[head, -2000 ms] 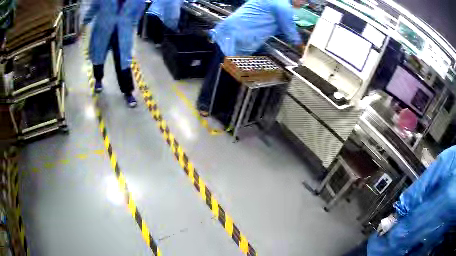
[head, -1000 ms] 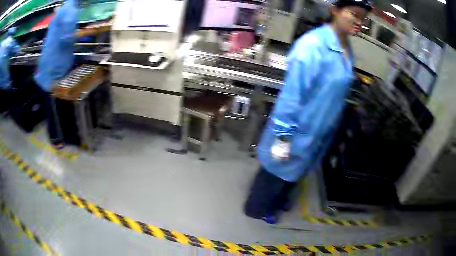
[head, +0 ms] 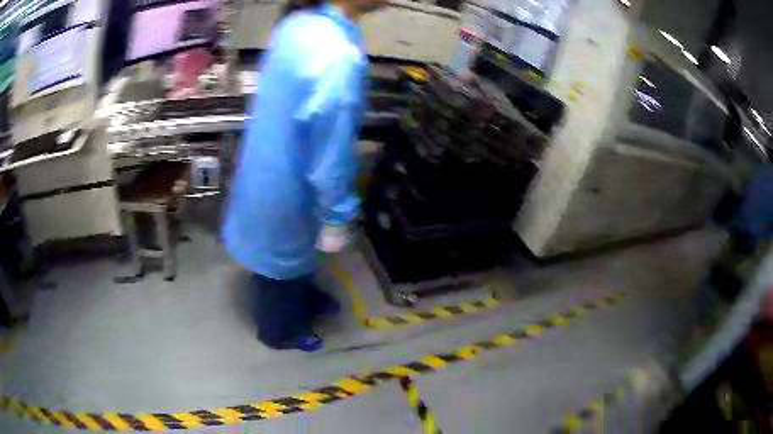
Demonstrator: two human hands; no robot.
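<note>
Neither of my hands is in the picture. Nearest in front of me is a person in a blue smock (head: 297,153), standing side-on with a gloved hand low at the side. Beside the person is a stack of black bins (head: 441,229) on a low wheeled base. A rough dark pile, perhaps stacked carriers (head: 466,123), lies on top of the bins. The picture is blurred, so the pile's details cannot be told.
Yellow-black tape (head: 339,389) crosses the grey floor. A brown stool (head: 157,186) and a pale computer station (head: 63,186) are at the left. A large pale machine (head: 627,186) stands right of the bins. Blurred dark and blue shapes are at the right edge.
My view has swung right. The computer station, stool and person have shifted left in the picture. The bins now show near the middle, and more of the pale machine is visible.
</note>
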